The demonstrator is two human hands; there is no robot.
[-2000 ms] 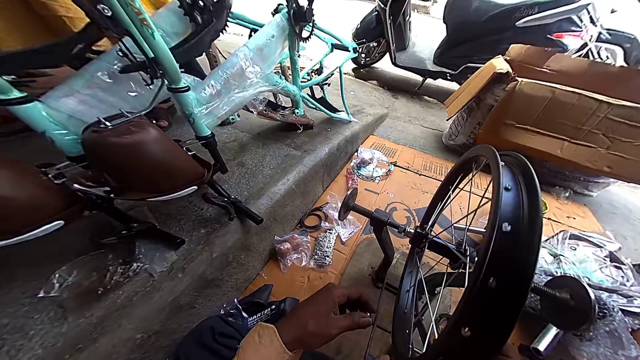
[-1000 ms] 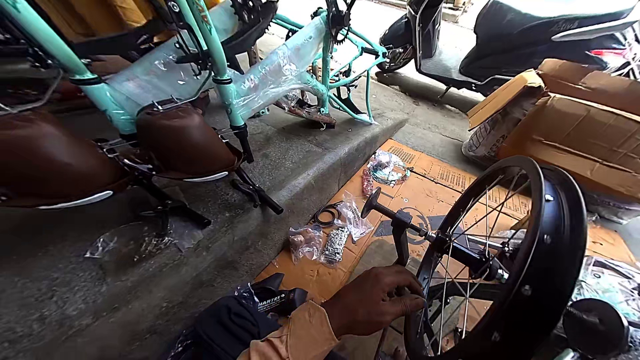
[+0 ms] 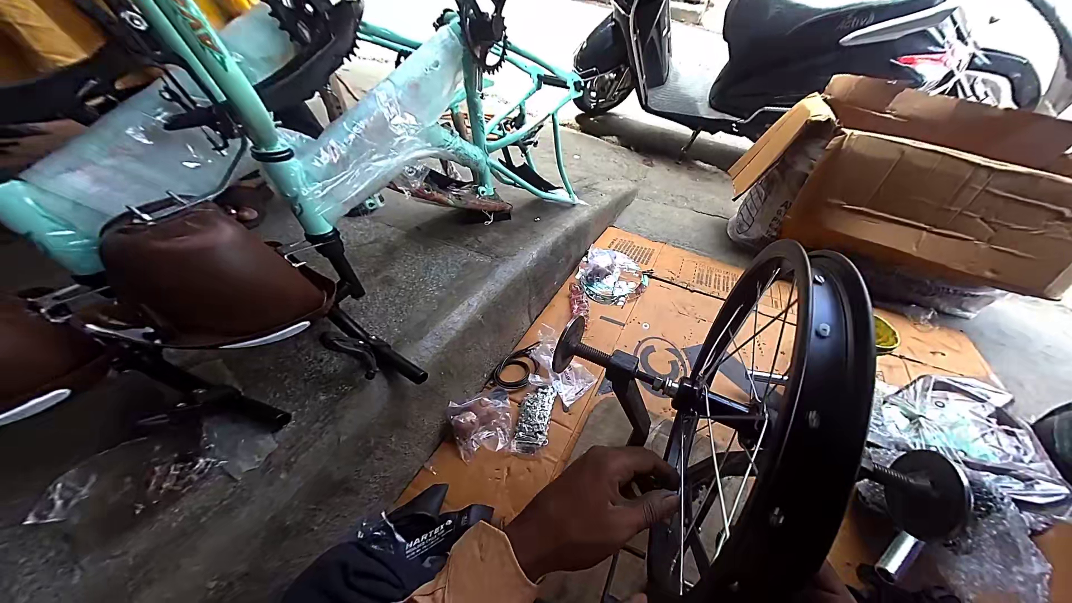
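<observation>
A black bicycle wheel rim (image 3: 825, 419) with metal spokes stands upright in a truing stand (image 3: 624, 377) at the right of centre. My left hand (image 3: 607, 502) is at the left side of the wheel, its thumb and forefinger closed on a spoke (image 3: 684, 494) near the rim. Of my right hand (image 3: 825, 586) only a small part shows at the bottom edge, below the rim; its fingers are hidden. The stand's threaded rods end in round discs, one on the left (image 3: 569, 343) and one on the right (image 3: 928, 494).
Flattened cardboard (image 3: 670, 318) lies under the stand, bearing bagged small parts (image 3: 481, 423) and a black cable coil (image 3: 515, 368). A concrete step (image 3: 469, 310) with turquoise bicycle frames (image 3: 293, 184) is at left. An open carton (image 3: 946, 201) and a scooter (image 3: 770, 50) stand behind. Plastic-wrapped parts (image 3: 963, 435) lie right.
My left hand has moved up from below beside the wheel, and its fingers have come onto a spoke. The view has shifted slightly.
</observation>
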